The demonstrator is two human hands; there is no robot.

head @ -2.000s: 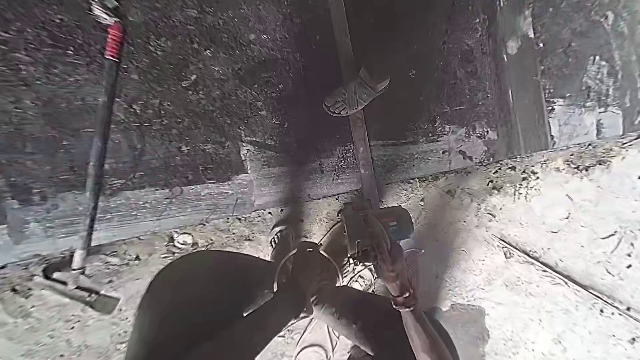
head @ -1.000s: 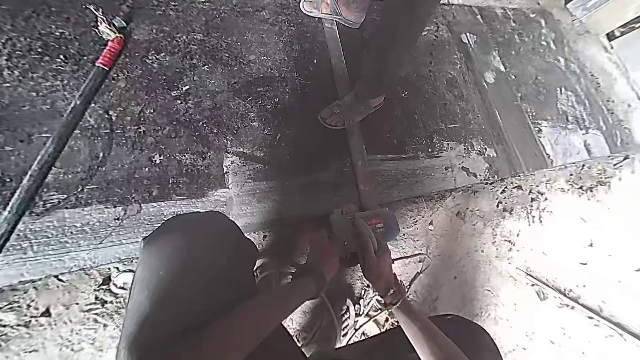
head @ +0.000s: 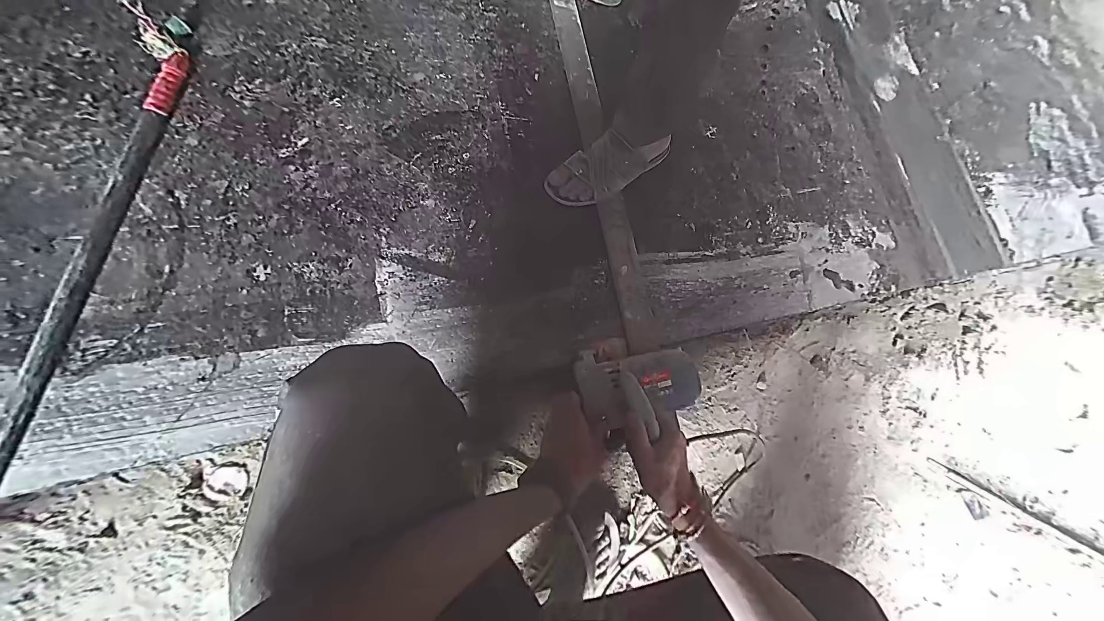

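Note:
A corded power tool (head: pixel 660 379) with a blue body and a grey front lies across the near end of a long flat bar (head: pixel 621 241). My right hand (head: pixel 660 453) is closed around the tool's handle from below. My left hand (head: pixel 573 444) is at the tool's left side, in shadow; its fingers are partly hidden, and its exact hold is unclear. A cable (head: pixel 737 470) loops to the right of my right hand. Another person's sandalled foot (head: pixel 604 172) rests on the bar, farther out.
A dark pole with red binding (head: pixel 95 233) lies at the left. The dark board (head: pixel 302 172) ends in a pale edge strip (head: pixel 172 388) before sandy ground. A wide beam (head: pixel 914 155) crosses the upper right. A thin rod (head: pixel 1018 509) lies on the right ground.
The second sandalled foot, seen at the top one second ago, is now almost out of view. My hands remain at the power tool by the bar's near end.

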